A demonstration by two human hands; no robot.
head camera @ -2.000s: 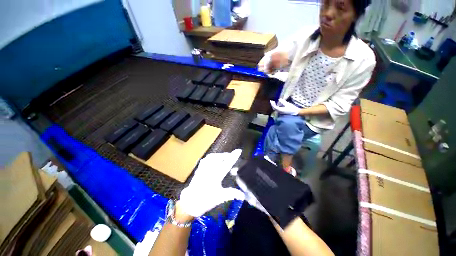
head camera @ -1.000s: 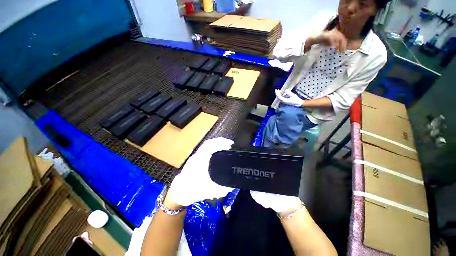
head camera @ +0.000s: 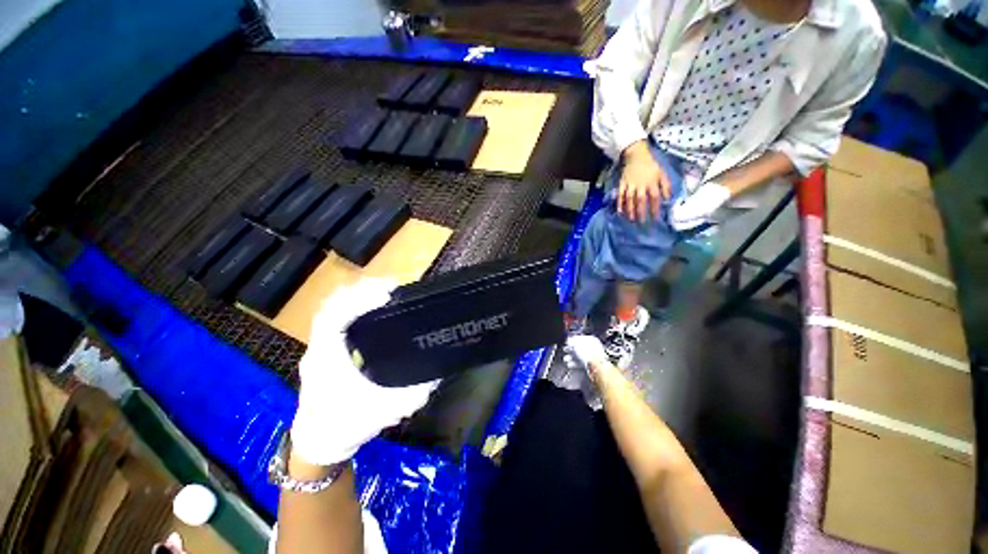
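My gloved left hand [head camera: 352,379] grips the left end of a black printed housing [head camera: 460,322], with the pale "TRENDNET" print facing me. The housing is tilted, its right end higher, above the near edge of the mesh belt. My gloved right hand [head camera: 588,354] is just below and right of the housing's right end, small in view; its fingers are partly hidden and whether it touches the housing cannot be told. Several black housings [head camera: 280,275] lie in rows on a tan cardboard sheet [head camera: 417,247] on the belt. More housings [head camera: 460,141] lie by a farther cardboard sheet [head camera: 511,130].
A seated person [head camera: 715,119] is across at the belt's far end, hands on their lap. Blue plastic sheeting [head camera: 206,373] wraps the belt edge. A pink-edged bench [head camera: 815,433] with strapped cardboard stands at right. Stacked cardboard [head camera: 76,465] and a white lid [head camera: 195,504] are at lower left.
The housing has turned from its back to the printed face, then moved left and tilted with my left hand. My right hand has moved away from beneath it. The person's raised hand has come down.
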